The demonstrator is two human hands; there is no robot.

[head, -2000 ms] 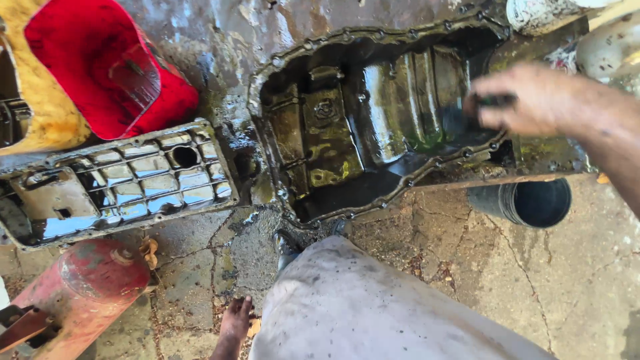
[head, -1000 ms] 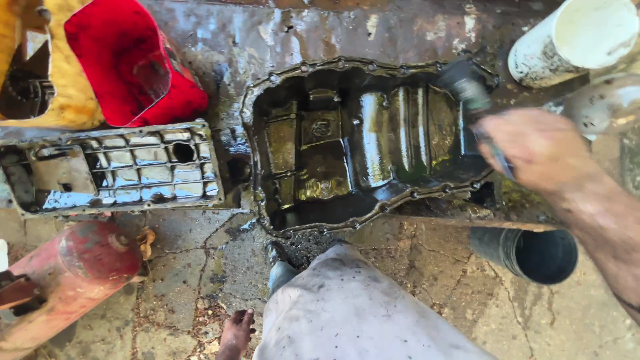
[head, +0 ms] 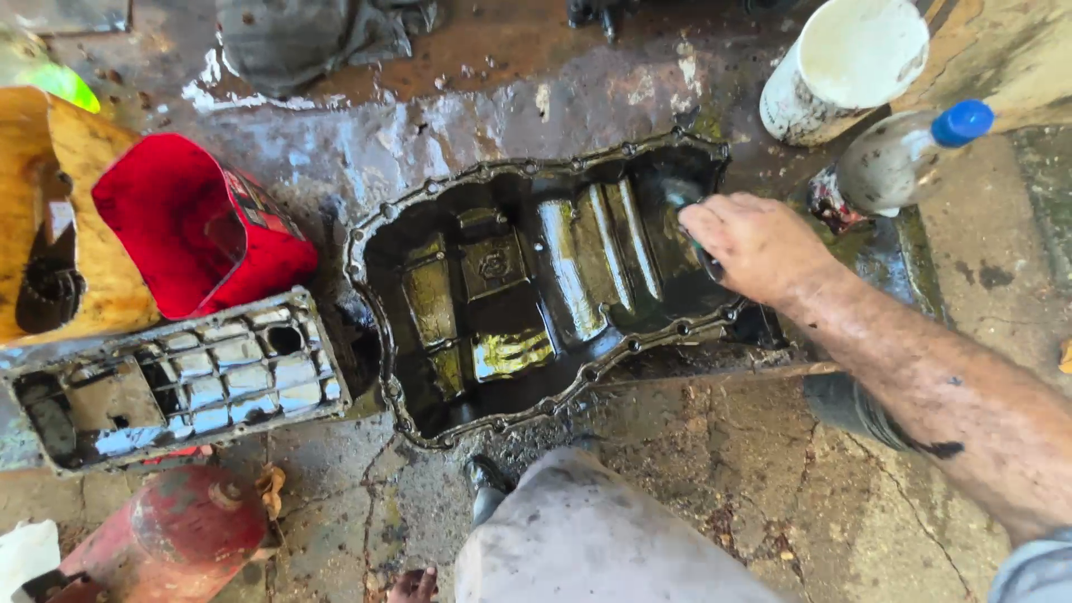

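Note:
An oily engine oil pan (head: 469,327) lies open side up at the centre, dark liquid wetting its ribbed inside. My right hand (head: 749,243) is closed around a brush (head: 682,197), mostly hidden by the fingers, at the pan's right end; its bristle end is blurred against the inner wall. My left hand (head: 414,586) shows only as fingertips at the bottom edge, below the pan, and what it may hold is out of view. Left of the pan lies a ribbed metal cover (head: 226,360) with a round hole, wet with liquid.
A cut red plastic container (head: 167,226) and a cut yellow one (head: 92,218) stand at left, above a red metal cylinder (head: 197,519). At upper right are a white bucket (head: 804,92) and a blue-capped bottle (head: 888,163). A dark bucket (head: 854,410) sits under my right forearm.
My right hand, gripping the brush, has moved from above the pan's right rim down to its inner right end. The view has shifted, bringing the blue-capped bottle into sight.

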